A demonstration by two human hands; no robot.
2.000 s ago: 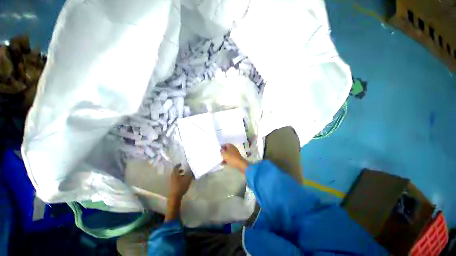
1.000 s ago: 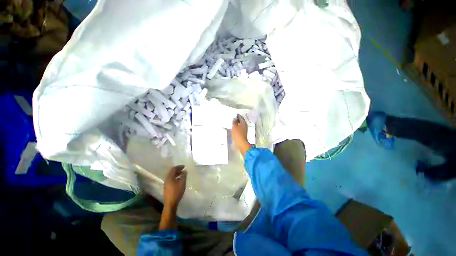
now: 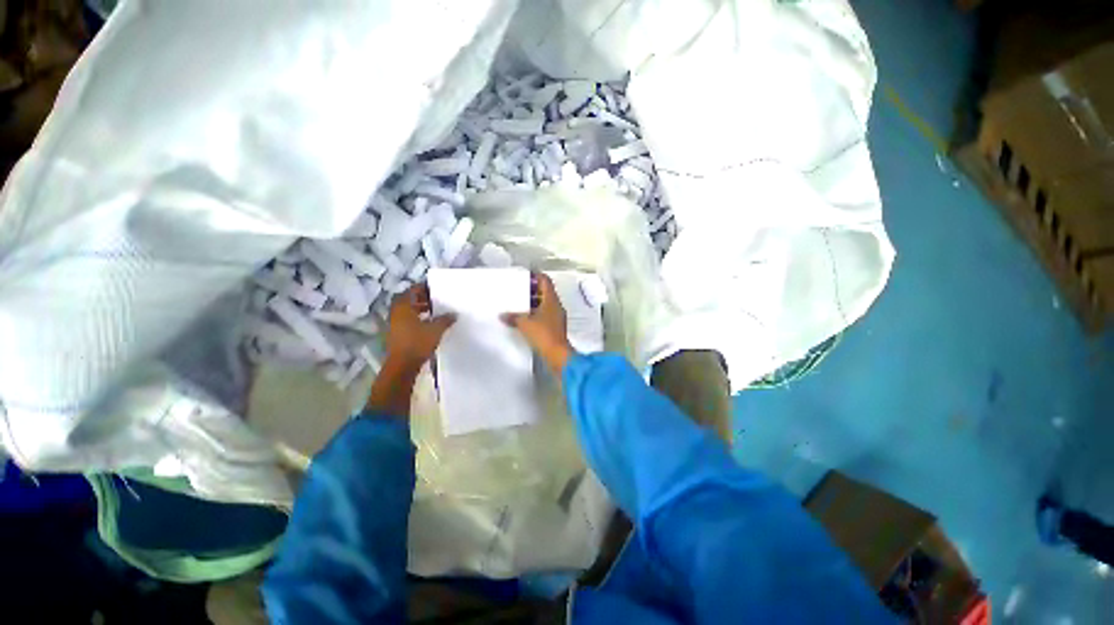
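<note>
A flat white die-cut insert (image 3: pixel 486 366) is held between both hands over the near side of the open bag. My left hand (image 3: pixel 413 332) grips its left edge, thumb on top. My right hand (image 3: pixel 542 320) grips its right edge, thumb on top. No open window shows in the insert. Another white blank (image 3: pixel 583 315) lies just right of my right hand on the crumpled clear film (image 3: pixel 611 232). A heap of white and grey-lilac waste cut-outs (image 3: pixel 354 275) lies beyond and to the left inside the bag. The fingertips under the insert are hidden.
The huge white bulk bag (image 3: pixel 782 195) surrounds the heap, with a green loop (image 3: pixel 183 537) at its near left. Right are blue floor, cartons on a pallet (image 3: pixel 1060 147) and an open brown box (image 3: pixel 873 525). Part of a person's leg (image 3: pixel 1081 527) shows at the far right edge.
My left hand has moved up and forward from near the film's front edge and now holds the insert's left side. The right hand has shifted slightly left. The person's legs at right have mostly left view.
</note>
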